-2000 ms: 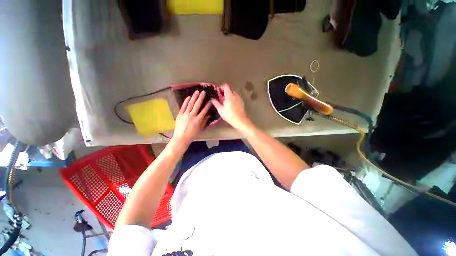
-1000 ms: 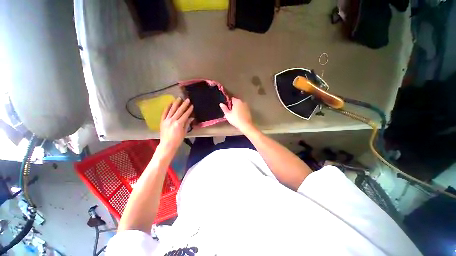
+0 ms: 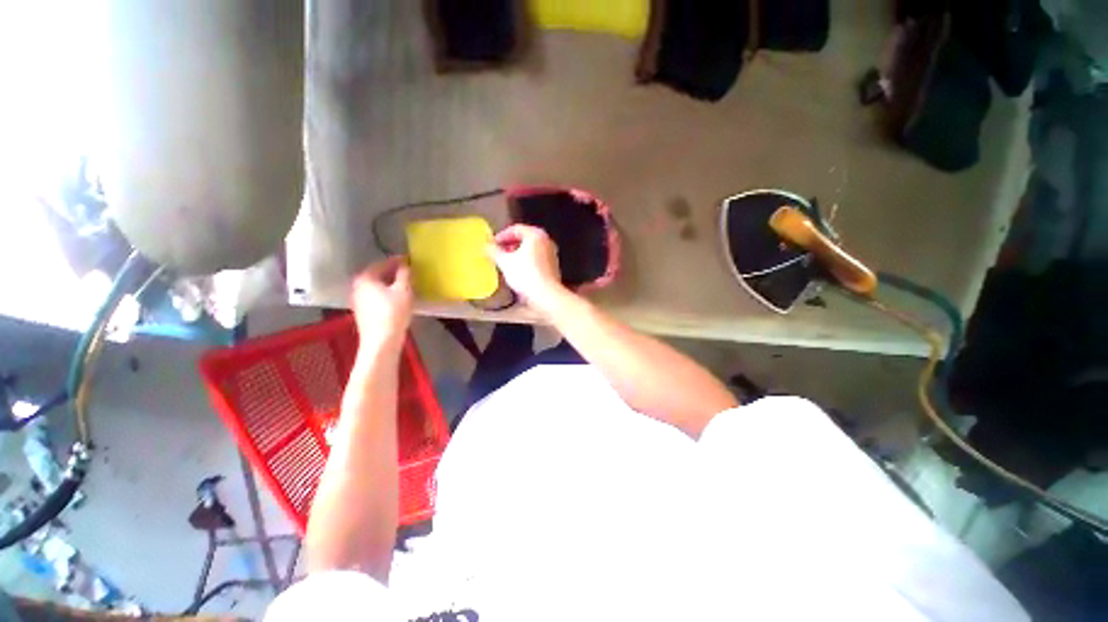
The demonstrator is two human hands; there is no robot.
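Observation:
The yellow template (image 3: 452,258) is held between my two hands at the front edge of the table. My left hand (image 3: 383,292) pinches its left edge. My right hand (image 3: 526,260) pinches its right edge and partly covers the dark pocket piece (image 3: 576,233). The pocket piece lies on the table just right of the template, dark face up, with a pink-red edge around it. A thin black cord loop (image 3: 383,219) curves around the template's left and upper side.
The steam iron (image 3: 772,249) rests at the right, its hoses (image 3: 930,346) running right. Dark pieces (image 3: 705,49) and a yellow sheet (image 3: 592,15) lie at the far side. A red basket (image 3: 292,401) is below the table edge; a grey padded form (image 3: 213,134) is at left.
Both hands have moved onto the yellow template. My right hand has left the pocket piece's right edge and crossed to its left. The whole view has shifted, so the table sits further right.

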